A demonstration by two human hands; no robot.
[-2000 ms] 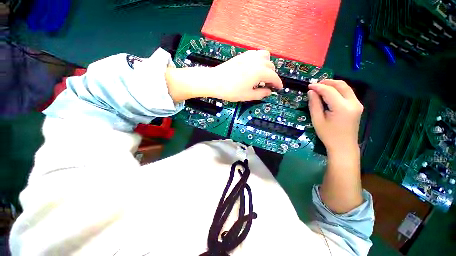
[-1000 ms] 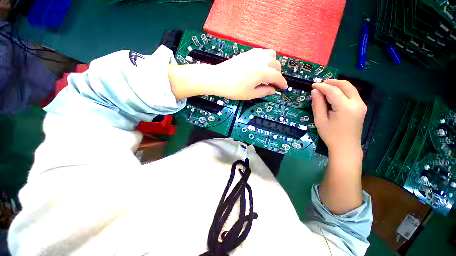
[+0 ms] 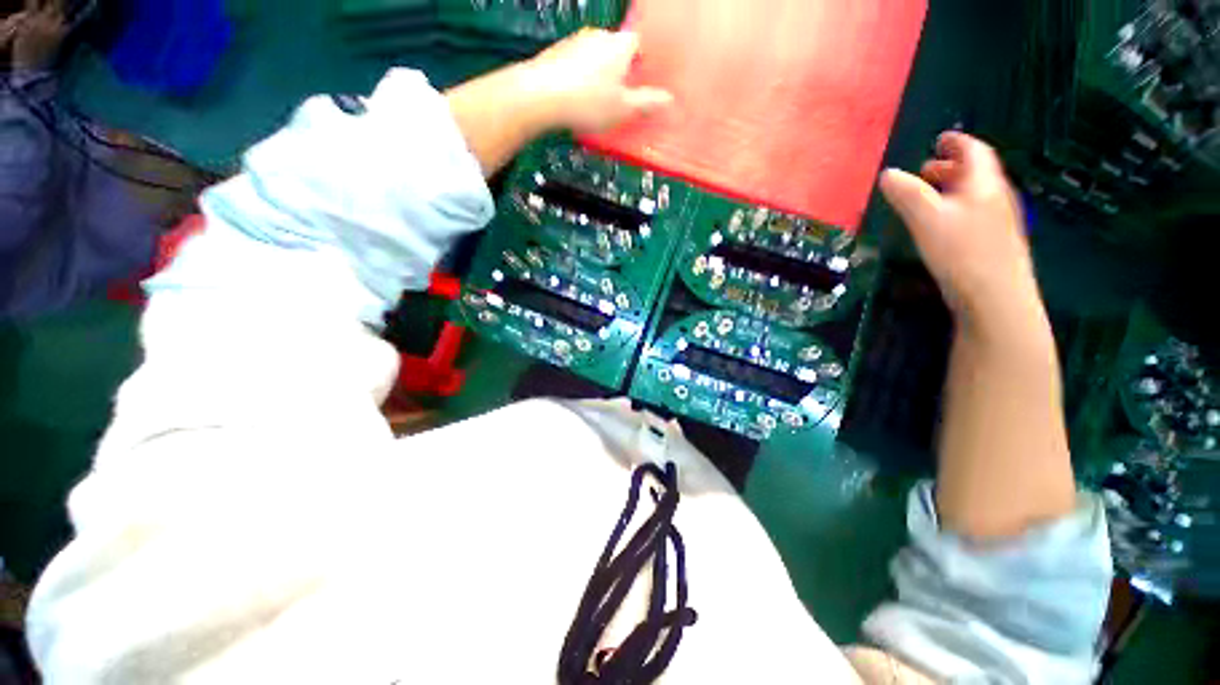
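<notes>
Two green PCB panels (image 3: 652, 301) lie side by side in front of me, with curved board outlines, black bars and small shiny parts. The flat red sheet (image 3: 776, 107) lies just beyond them, and its near edge meets their far edge. My left hand (image 3: 595, 83) is at the sheet's left edge, thumb over the red surface and fingers spread; whether it grips the sheet I cannot tell. My right hand (image 3: 957, 214) is right of the sheet, slightly blurred, with fingers bent and thumb apart, and nothing shows in it.
Stacked green panels with parts stand at the far right (image 3: 1117, 147) and lower right (image 3: 1164, 402). A red object (image 3: 435, 368) is left of the panels. A blue item (image 3: 170, 43) lies at the far left. A dark carrier (image 3: 903, 368) shows right of the panels.
Both hands have left the panels: my left hand moved up and left to the red sheet, my right hand up and right. The view has shifted, and all four board outlines now show.
</notes>
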